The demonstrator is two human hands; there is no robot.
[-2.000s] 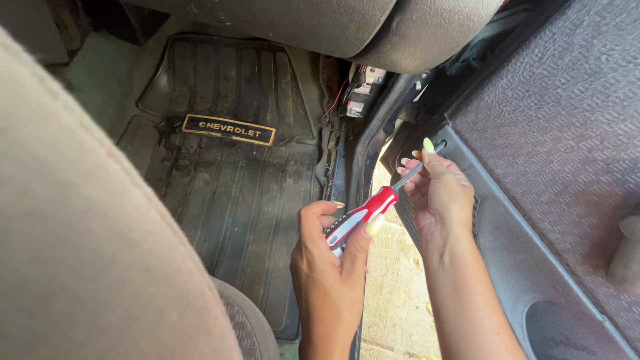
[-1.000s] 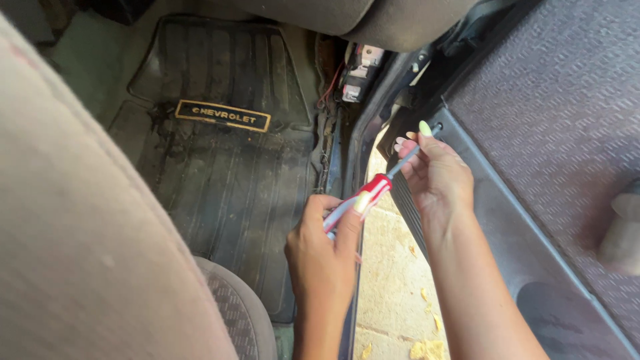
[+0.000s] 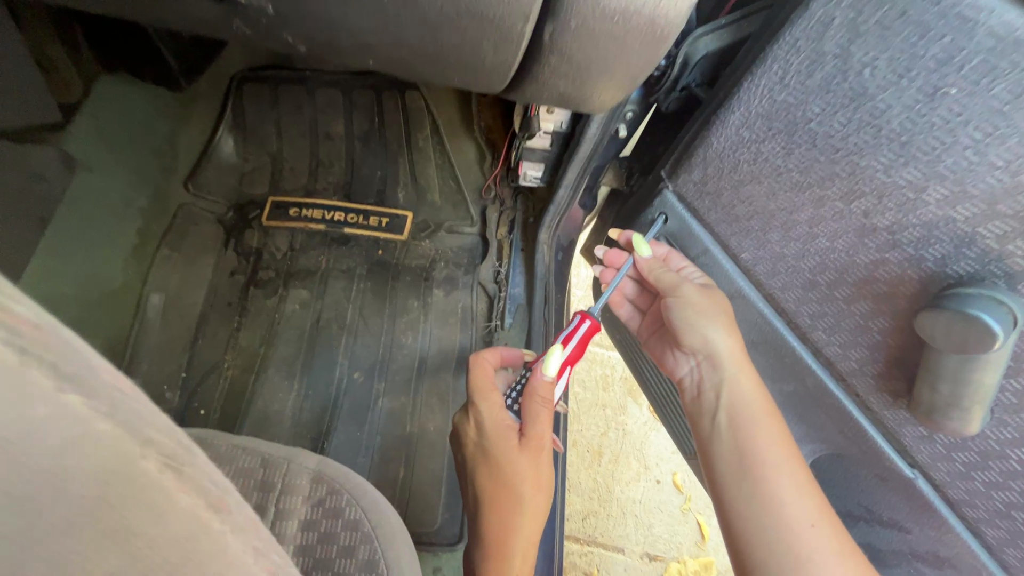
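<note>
My left hand [image 3: 508, 432] is closed around the red, white and star-patterned handle of a screwdriver [image 3: 578, 332]. The metal shaft slants up and to the right. My right hand [image 3: 680, 308] has its thumb and a finger at the shaft near the tip, its other fingers curled below. At the screw hole [image 3: 662, 218] in the upper corner of the grey plastic door trim [image 3: 752, 296], the shaft's end meets the door; the very tip is hidden there.
The fabric door panel [image 3: 848, 160] with a window crank [image 3: 960, 360] is at the right. A black rubber floor mat [image 3: 320, 320] lies left, below the dashboard. An exposed connector block [image 3: 540, 148] with wires sits by the door frame. A seat [image 3: 304, 504] is at lower left, pavement [image 3: 632, 448] below the door gap.
The screwdriver's handle has turned, its star-patterned part now showing between my left fingers. The shaft's end now shows at the door trim hole, above my right fingertips.
</note>
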